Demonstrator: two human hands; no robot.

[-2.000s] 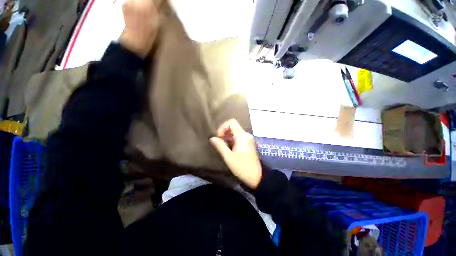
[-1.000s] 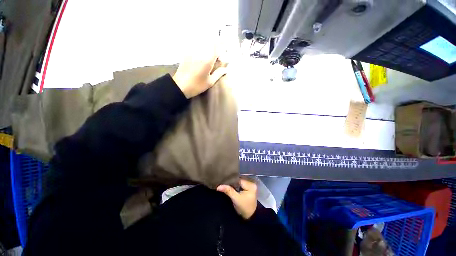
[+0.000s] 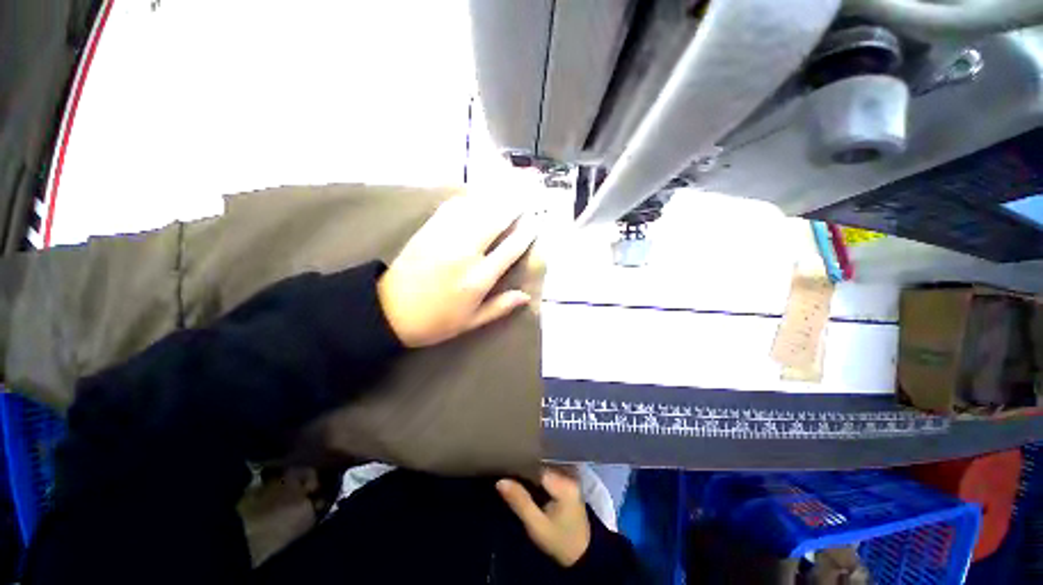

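Note:
An olive-brown garment panel [image 3: 458, 400] lies over the table left of the needle area and hangs over the front edge. My left hand [image 3: 463, 269] lies flat on it with fingers spread, fingertips close to the presser foot area [image 3: 555, 177], which is washed out by bright light. My right hand [image 3: 551, 514] pinches the panel's lower right corner just below the table's front edge. The panel's right edge runs nearly straight between both hands. The sewing machine head [image 3: 686, 103] hangs over the top right.
A ruler strip [image 3: 732, 425] runs along the front edge. A tan paper strip [image 3: 805, 326], pens [image 3: 841, 251] and a yellow item [image 3: 864, 235] lie right of the needle. A cardboard box [image 3: 938, 349] stands at right. Blue baskets [image 3: 904, 526] and a red bin [image 3: 984, 491] are below.
The view has moved closer to the machine head. My left hand came down from the upper left and now lies flat. My right hand moved down to the panel's lower corner, and the panel is smoother.

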